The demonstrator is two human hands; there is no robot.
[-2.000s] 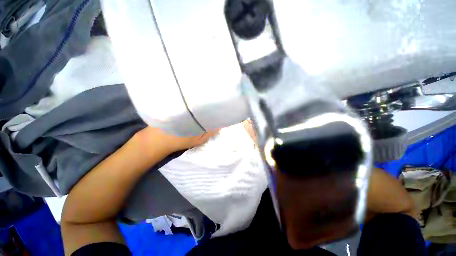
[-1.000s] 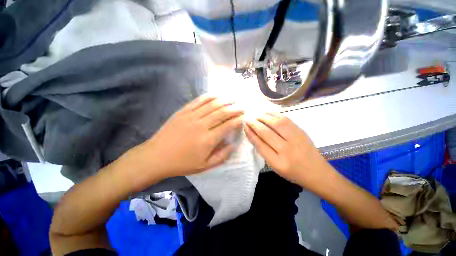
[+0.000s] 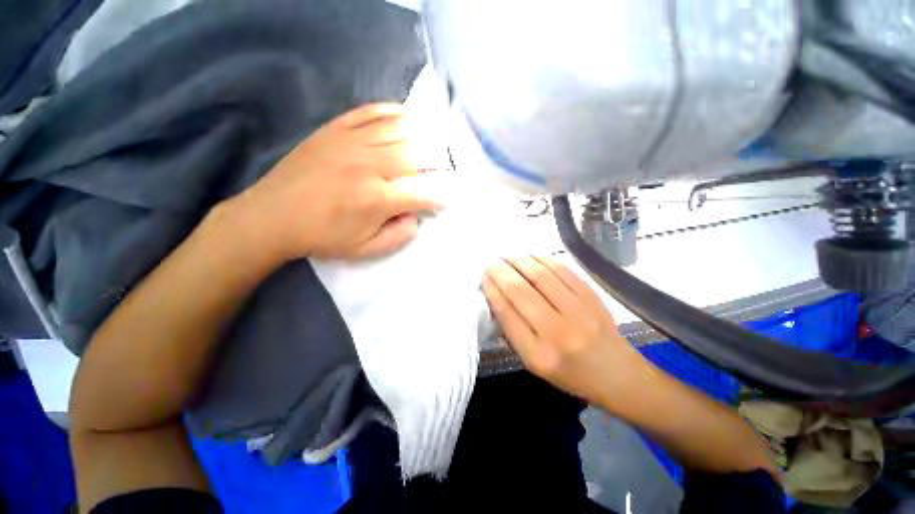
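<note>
A white ribbed piece lies in front of the sewing machine head and hangs over the table's front edge. My left hand lies on its upper left part, fingers towards the machine, thumb and fingers on the white cloth. My right hand holds its right edge between the fingertips at the table edge. The dark grey garment is bunched to the left, under and around my left forearm. The needle area is overexposed and partly hidden by the machine head.
A dark curved bar crosses in front at the right, large and blurred. A ribbed knob hangs at the right. The white table has a ruler-marked edge. Below are blue bins and khaki cloth.
The view has shifted, and the machine head now covers more of the upper right. My hands have moved apart, with more of the white ribbed piece showing between them. The snips are no longer visible.
</note>
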